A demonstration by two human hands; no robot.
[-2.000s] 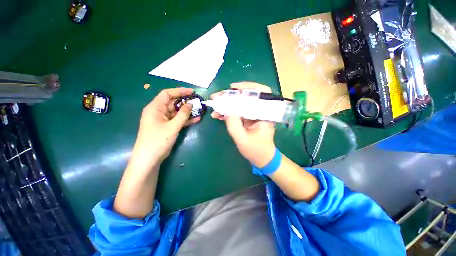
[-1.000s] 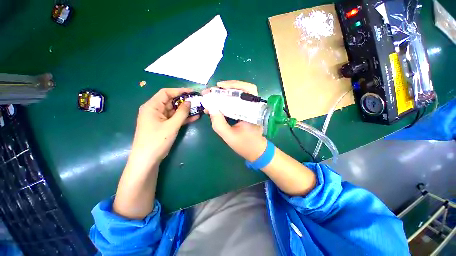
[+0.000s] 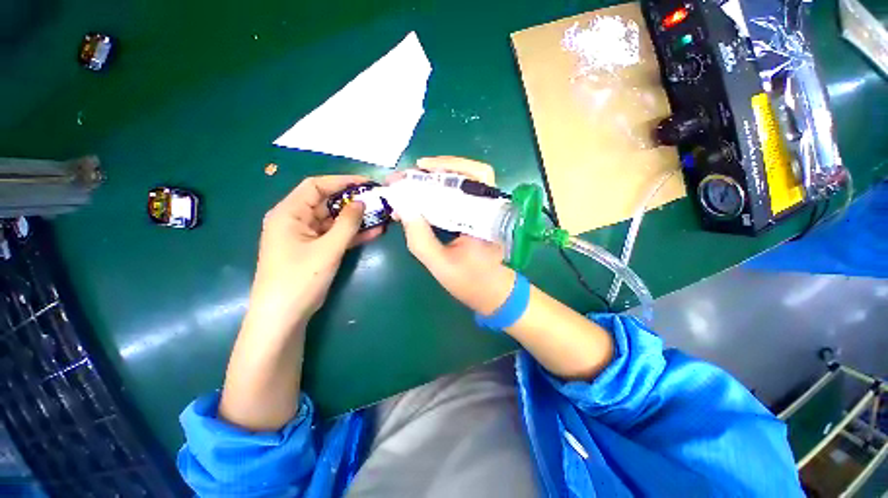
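Note:
My left hand [image 3: 312,233] pinches a small black electronic unit [image 3: 348,204] with white and gold parts, held above the green bench. My right hand [image 3: 458,253] grips a fat white dispensing syringe [image 3: 453,206] that lies nearly level. Its front end is at the unit's right side; the tip itself is hard to see. A green adapter [image 3: 527,228] closes the syringe's rear, and a clear air hose [image 3: 609,261] runs from it. A black finger switch [image 3: 479,188] lies along the syringe. A blue wrist strap [image 3: 506,302] is on my right wrist.
White wiping paper [image 3: 375,105] lies ahead. Cardboard [image 3: 584,146] with whitish smears lies beside the black controller [image 3: 716,126] at right. Two more units [image 3: 174,207] [image 3: 95,51] lie at left. A metal rail [image 3: 44,185] and black tray [image 3: 58,360] are at the left edge.
Over the two seconds, the syringe has come closer to the unit and its green rear end has swung left and nearer to me. The right hand has moved left. The bench view has shifted slightly left.

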